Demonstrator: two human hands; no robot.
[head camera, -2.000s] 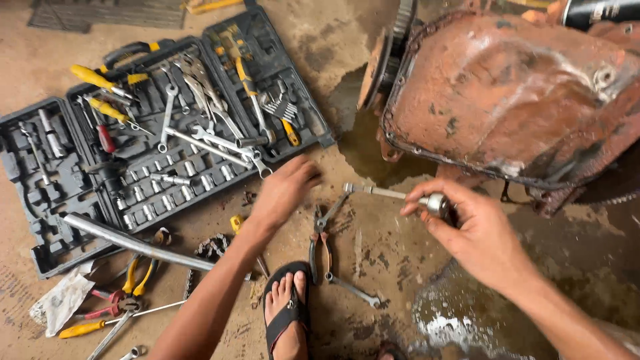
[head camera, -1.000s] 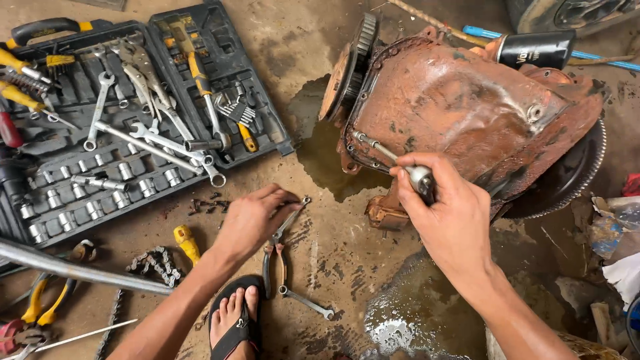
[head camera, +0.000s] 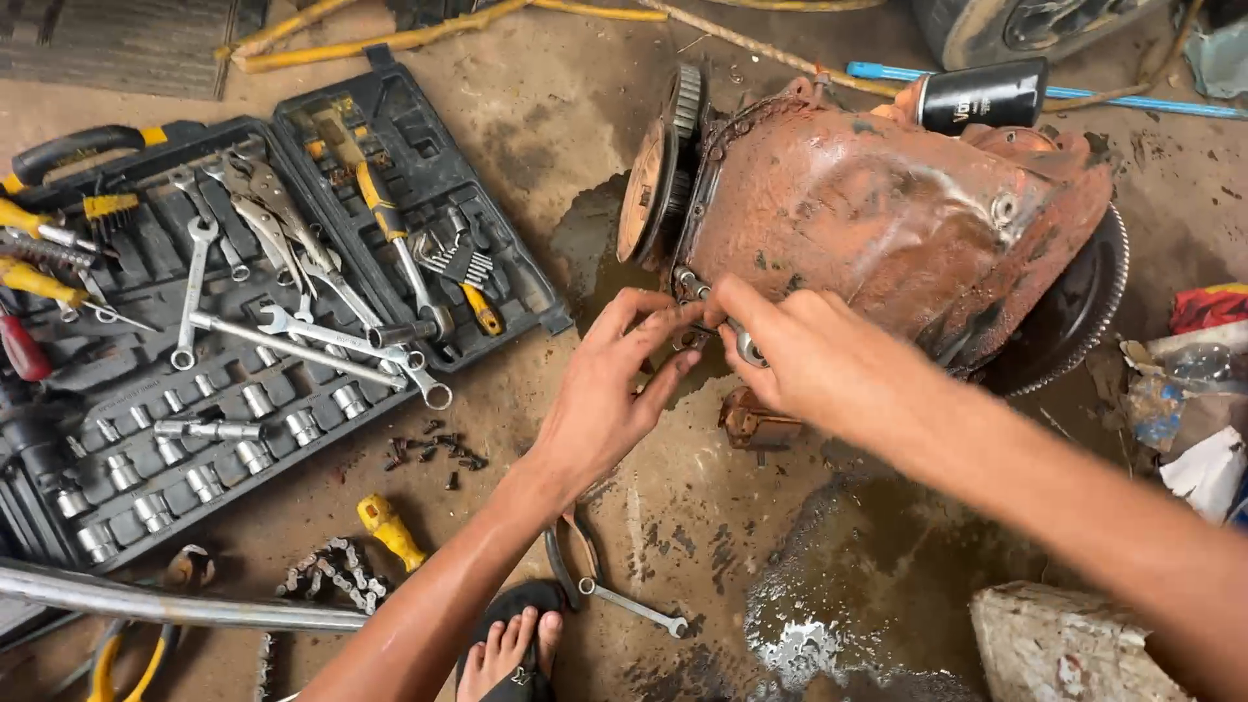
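Observation:
A rust-coloured oil pan (head camera: 858, 214) covers the upturned engine, right of centre. At its near left corner my right hand (head camera: 780, 341) is closed around a ratchet wrench (head camera: 749, 349), whose socket end reaches the pan's bolted edge. My left hand (head camera: 624, 370) is beside it, fingers curled and thumb apart, touching or nearly touching the right fingertips; whether it holds anything is hidden. A toothed pulley (head camera: 648, 190) stands at the engine's left end, and a black oil filter (head camera: 983, 96) at its far side. Several small bolts (head camera: 439, 453) lie on the floor left of my left forearm.
An open socket set case (head camera: 468, 195) with wrenches and locking pliers fills the left. Nearer me are a yellow-handled screwdriver (head camera: 390, 531), a chain (head camera: 336, 575), a metal pipe (head camera: 175, 600), pliers (head camera: 575, 556) and a combination wrench (head camera: 634, 606). A wet patch (head camera: 858, 585) spreads below the engine.
My left hand has moved from above the pliers on the floor up to the pan's corner, beside my right hand. The ratchet's socket end was by the pan's left edge one second ago too.

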